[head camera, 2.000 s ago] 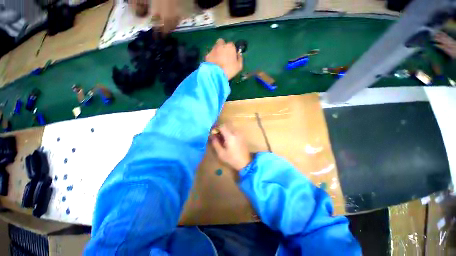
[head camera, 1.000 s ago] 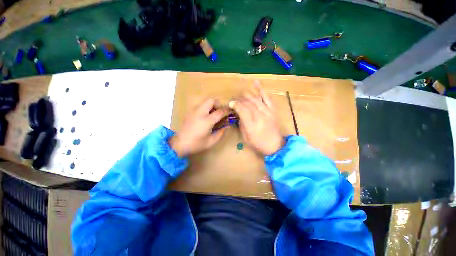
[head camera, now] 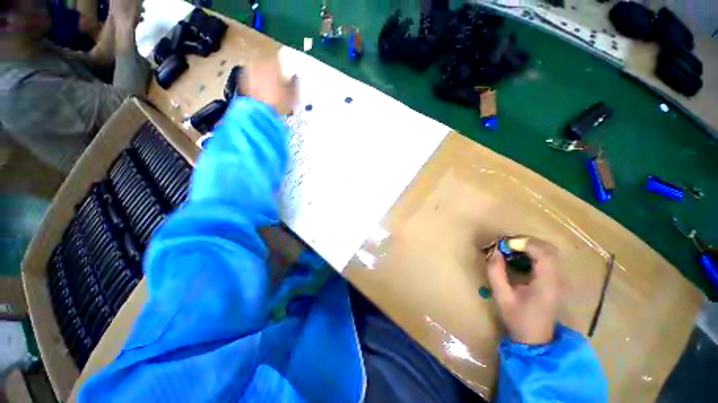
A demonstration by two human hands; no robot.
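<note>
My left hand is blurred at the upper left, over the edge of the white sheet, beside black housings. Whether it holds one cannot be told. My right hand is above the cardboard mat, its fingers closed around a small blue battery cell with thin wires at its left. A pale piece shows at the fingertips. A dark part shows between the thumb and fingers; its shape is unclear.
A carton of black housings stands at left, near another person's arm. The green belt carries wired blue cells and a dark heap. A thin dark rod lies right of my right hand.
The view has swung left, bringing the carton into fuller view. My left hand has left the right hand and reached toward the housings. My right hand stays over the cardboard with the blue cell.
</note>
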